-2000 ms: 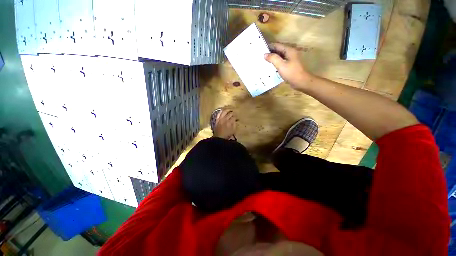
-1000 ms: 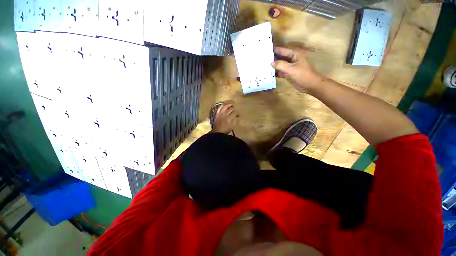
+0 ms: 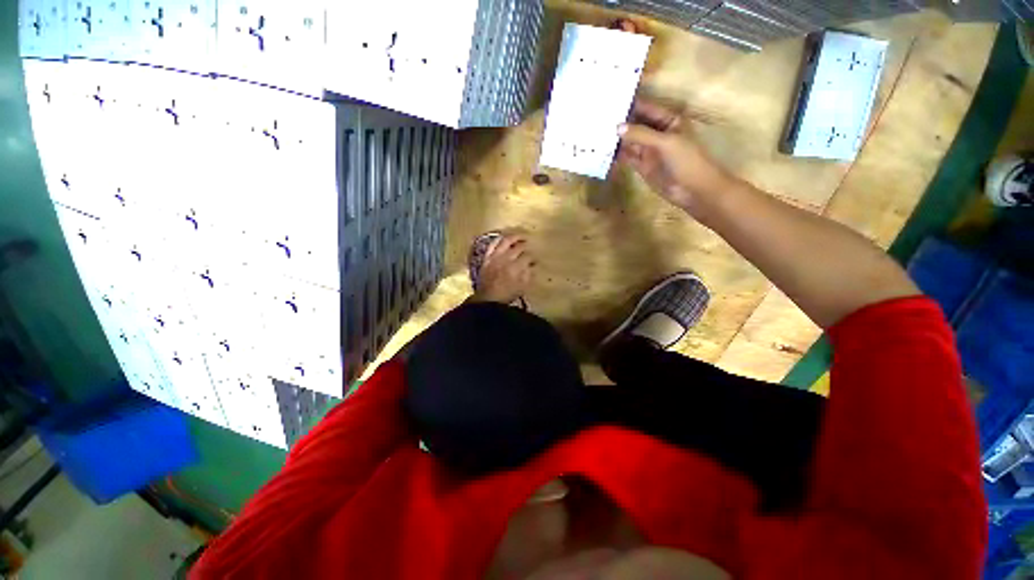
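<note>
My right hand [image 3: 667,153] holds a pale silver-white sheet-metal plate [image 3: 593,102] by its right edge, thumb on the near face. The plate is above the plywood, with small marks near its ends. My left hand [image 3: 506,270] is low beside my knee, near a checked shoe; its fingers look bent, and the view does not show whether it holds anything.
Stacked silver-white metal boxes [image 3: 193,215] with slotted sides stand at the left. More slotted stacks [image 3: 782,28] line the top edge. A single metal box [image 3: 839,96] lies on the plywood [image 3: 782,215] at right. Blue crates [image 3: 123,448] are at lower left and right [image 3: 947,278].
My right hand has moved the plate a little forward, away from me, and turned it. My left hand has stayed by the knee.
</note>
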